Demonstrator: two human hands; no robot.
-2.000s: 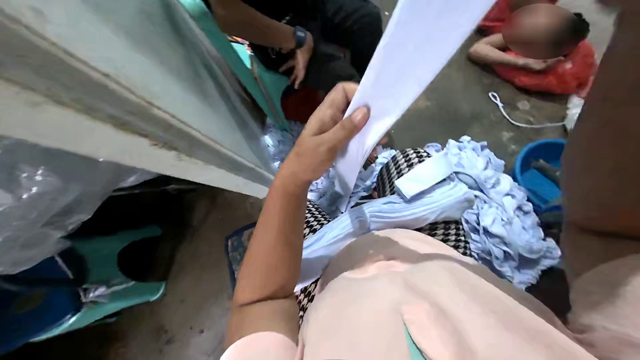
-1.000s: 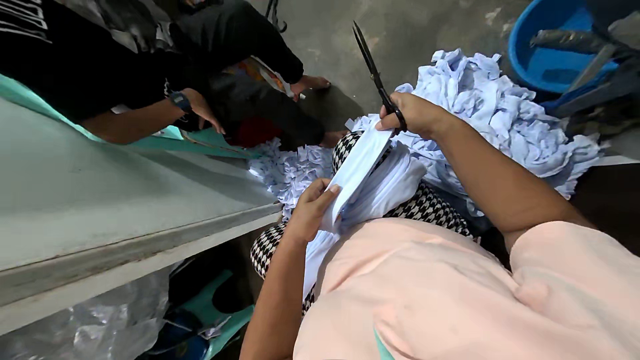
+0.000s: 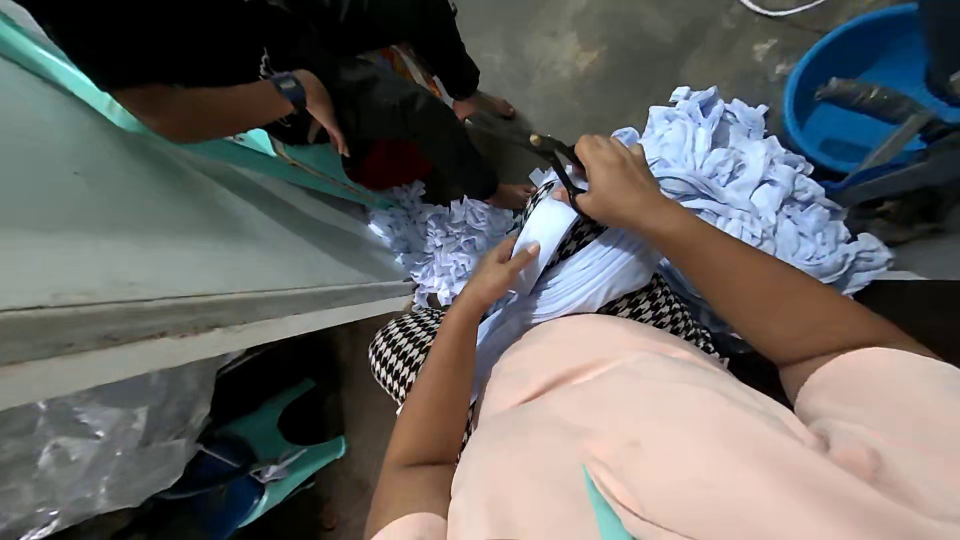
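My left hand [image 3: 499, 274] grips the near end of a folded white cloth strip [image 3: 546, 229] above my lap. My right hand [image 3: 616, 184] holds black-handled scissors [image 3: 559, 161] at the strip's far end, their blades pointing up and left; whether the blades touch the cloth cannot be told. More pale blue-white fabric [image 3: 592, 281] lies across my houndstooth-patterned lap [image 3: 409, 352]. A large heap of pale blue cloth strips [image 3: 735, 172] is beyond my right forearm. Small cut pieces of the same cloth [image 3: 457, 240] are piled beyond my left hand.
A co-worker's hand [image 3: 319, 109] with a wristwatch and dark-clothed legs are at upper left. A grey-green panel [image 3: 150, 225] borders the left. Clear plastic sheeting [image 3: 105, 442] and a turquoise plastic stool [image 3: 292, 457] are lower left. A blue basin [image 3: 806, 97] holding objects stands at upper right.
Two seconds ago my left hand held the white cloth up high and no scissors showed. One second ago the scissors pointed away; now they point left. The view has shifted considerably.
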